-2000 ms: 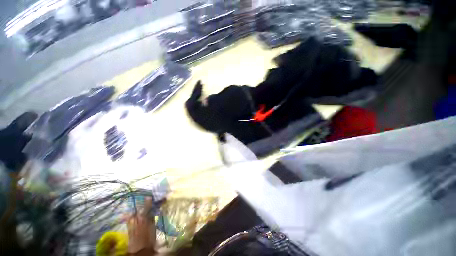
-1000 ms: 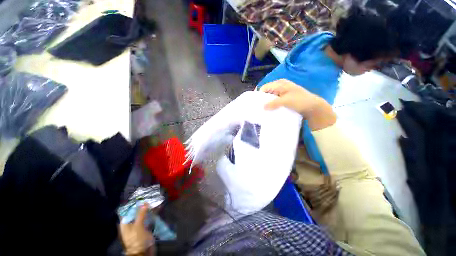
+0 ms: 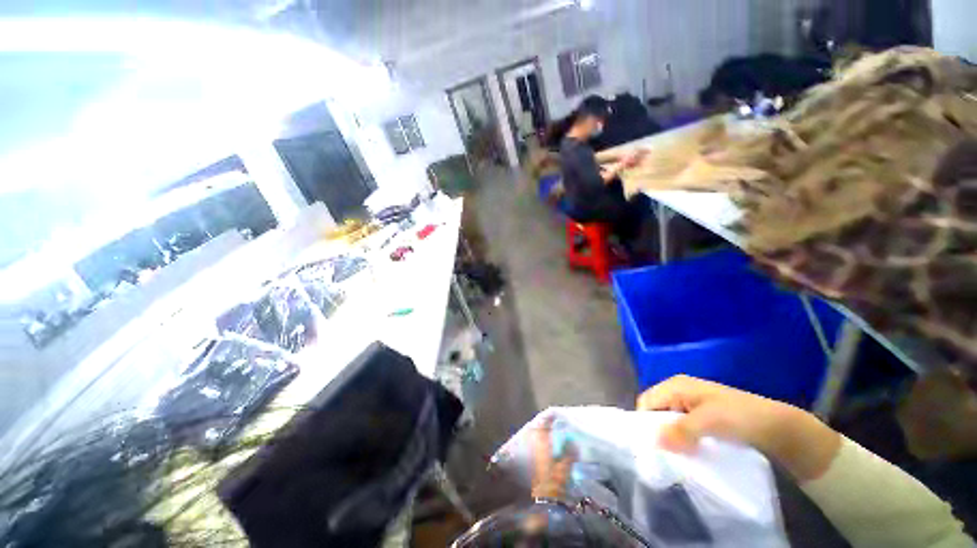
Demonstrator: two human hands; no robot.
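Observation:
My right hand (image 3: 712, 423) grips the top edge of a white, milky poly bag (image 3: 739, 482) with dark printing, low in the view. My left hand (image 3: 552, 460) is small and blurred at the bag's left side, partly seen through or behind the sheet. A light-blue patch shows beside its fingers; whether it holds that or the bag is unclear. A folded black garment (image 3: 354, 450) lies at the near end of the cream table (image 3: 412, 316), left of my hands.
Shiny bagged garments (image 3: 230, 375) lie along the left table, with small red items (image 3: 426, 231) farther back. A blue bin (image 3: 712, 321) stands right of the aisle. Brown fabric (image 3: 868, 161) is heaped on the right table. A seated person (image 3: 584, 171) works there on a red stool (image 3: 589, 248).
The view has swung up and left from the nearby blue-clad person to the aisle. The poly bag has stayed in my right hand. My left hand has come from the black garment's side to the bag.

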